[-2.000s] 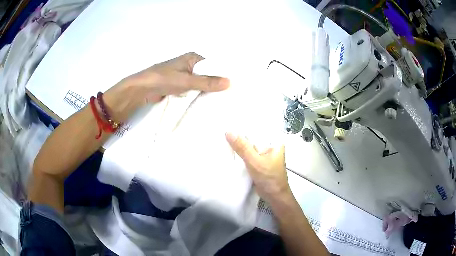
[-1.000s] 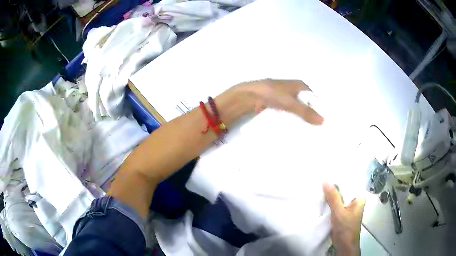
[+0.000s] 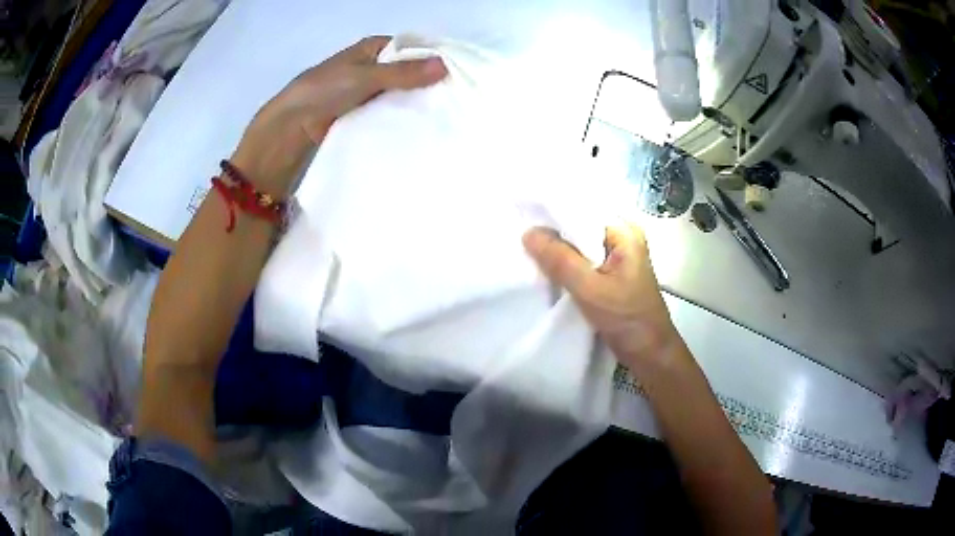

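Note:
A white fabric piece (image 3: 419, 241) is spread between my hands over the front of the white table and hangs down over my lap. My left hand (image 3: 361, 84) grips its far left edge, thumb on top. My right hand (image 3: 602, 277) pinches the cloth at the right between thumb and fingers, left of and nearer than the needle plate. The fingertips under the cloth are hidden.
The sewing machine (image 3: 754, 94) stands upper right, with its needle plate (image 3: 666, 180) below the head. Metal snips (image 3: 756, 243) lie on the bed. A bent wire guide (image 3: 618, 75), a table ruler (image 3: 817, 434), a pink scrap (image 3: 918, 389) and piled white cloth (image 3: 79, 199) also show.
The view has swung left and then back right. My left hand now holds the cloth's far edge, raised and folded over, where before it lay over the cloth. My right hand still holds the cloth.

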